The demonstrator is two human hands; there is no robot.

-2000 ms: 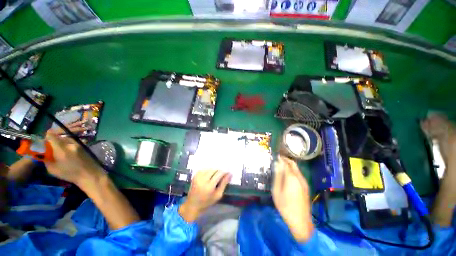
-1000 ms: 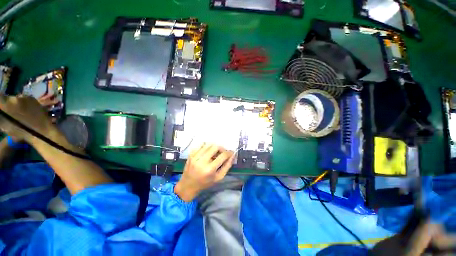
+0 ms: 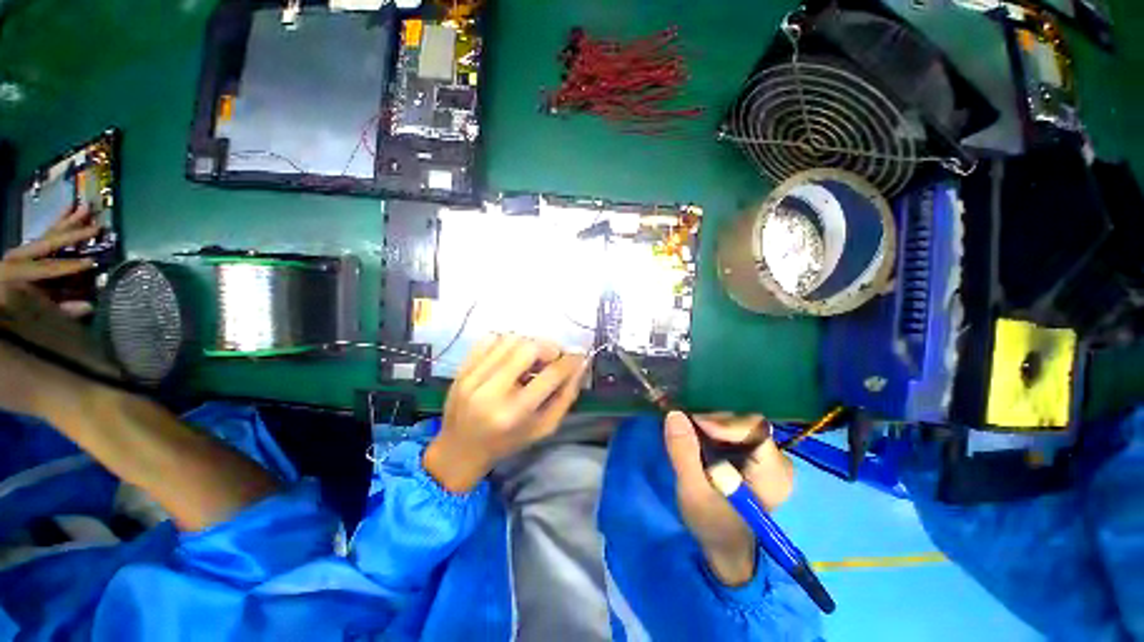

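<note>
The tablet assembly (image 3: 408,282) lies in front of me, its middle glaring white. My right hand (image 3: 728,483) grips the blue soldering iron (image 3: 774,537) like a pen. The iron's metal tip points up-left to the tablet's lower right board area; contact cannot be told. My left hand (image 3: 508,401) rests over the tablet's lower edge, fingertips pinched near the tip on the thin solder wire (image 3: 376,347). The wire runs from the solder spool (image 3: 270,305) at left. Whether a small part is also in the fingertips cannot be told.
Another tablet (image 3: 314,94) lies behind, beside a red wire bundle (image 3: 625,78). At right are a tape roll (image 3: 743,257), fume fan (image 3: 815,126), blue soldering station (image 3: 878,376) and yellow sponge (image 3: 1031,414). A neighbour's arm (image 3: 138,426) reaches over a tablet at left. A binder clip (image 3: 384,408) sits at the edge.
My right hand has come from the far lower right to the tablet with the soldering iron. My left hand stays at the tablet's lower edge. The view has moved closer and downward.
</note>
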